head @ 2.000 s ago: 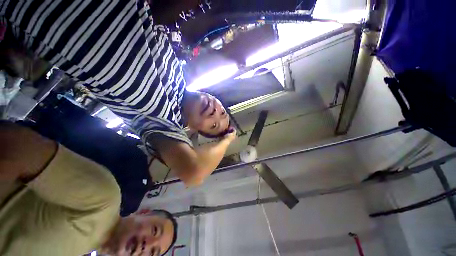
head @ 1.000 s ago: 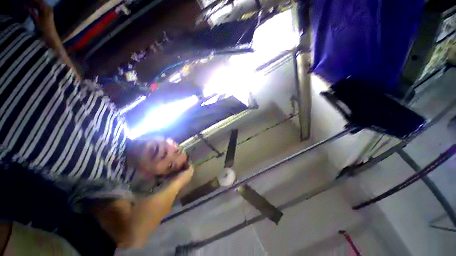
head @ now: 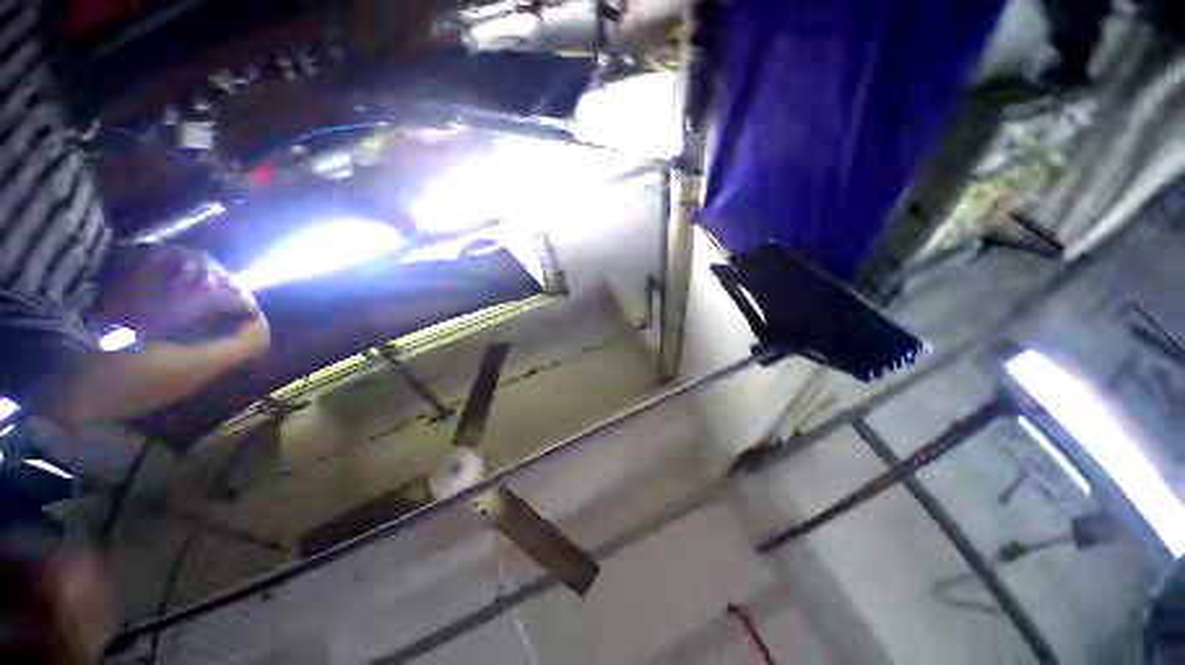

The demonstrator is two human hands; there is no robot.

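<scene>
Neither of my hands can be made out, and no work piece is in view. The tilted view looks up at the ceiling. A blue-purple cloth hangs at the upper middle. A black flat object with a toothed edge is just below it, by a long thin bar. A blurred skin-toned patch is cut off at the lower left; I cannot tell whose it is.
A person in a striped top, arm raised near the head, is at the left. A ceiling fan is near the middle. Bright tube lights show right and upper left. Pipes cross the right side.
The view has swung, so the striped-top person, fan and blue-purple cloth have shifted left. The person in an olive shirt is no longer clearly seen. A tube light has appeared at the right.
</scene>
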